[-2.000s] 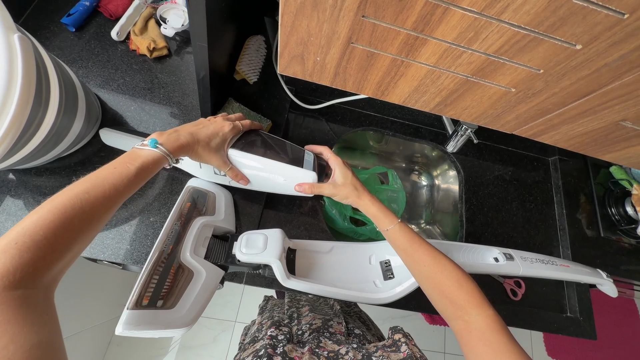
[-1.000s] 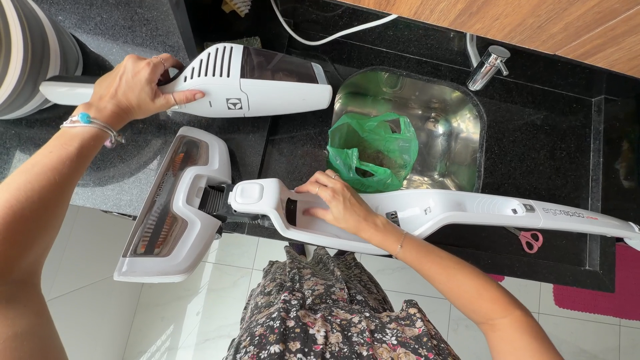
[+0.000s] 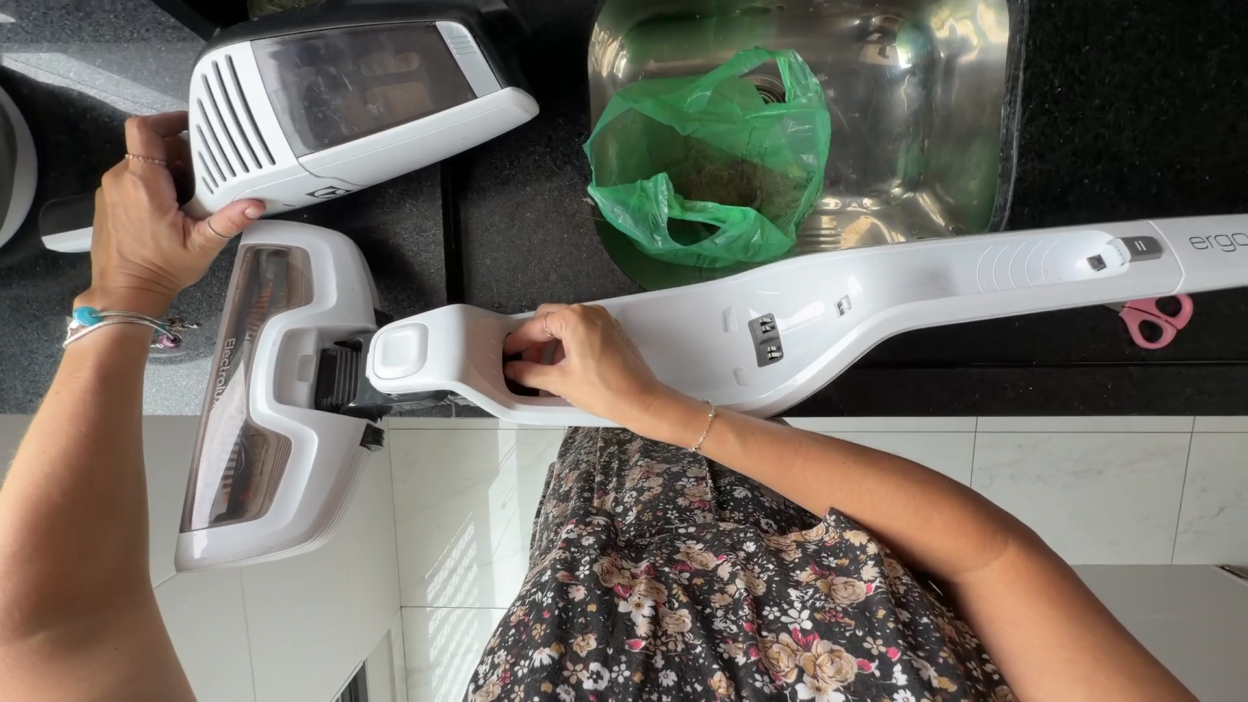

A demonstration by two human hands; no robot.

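Observation:
My left hand [image 3: 156, 210] grips the white handheld vacuum unit [image 3: 361, 107] near its handle; its dark see-through dust bin faces up and to the right. My right hand [image 3: 585, 366] has its fingertips inside the dark opening of the white stick vacuum body [image 3: 673, 322]. That body lies across the counter, its empty cradle up and its long handle running right. At its left end, a black joint connects the Electrolux floor head [image 3: 278, 400], which overhangs the counter edge. Behind the body, a green plastic bag [image 3: 712, 166] with greyish dust inside lies in the steel sink.
The steel sink [image 3: 916, 127] is set in the black stone counter [image 3: 1121, 127]. Pink-handled scissors [image 3: 1155, 320] lie partly under the vacuum's long handle. A rounded container [image 3: 15, 166] stands at the left edge. Pale tiles [image 3: 877, 453] show below the counter's front edge.
Two seconds ago both hands were on the handheld unit; my right hand has since moved to the stick body's opening. The handheld unit is now tilted, dust bin up. The view has moved in closer.

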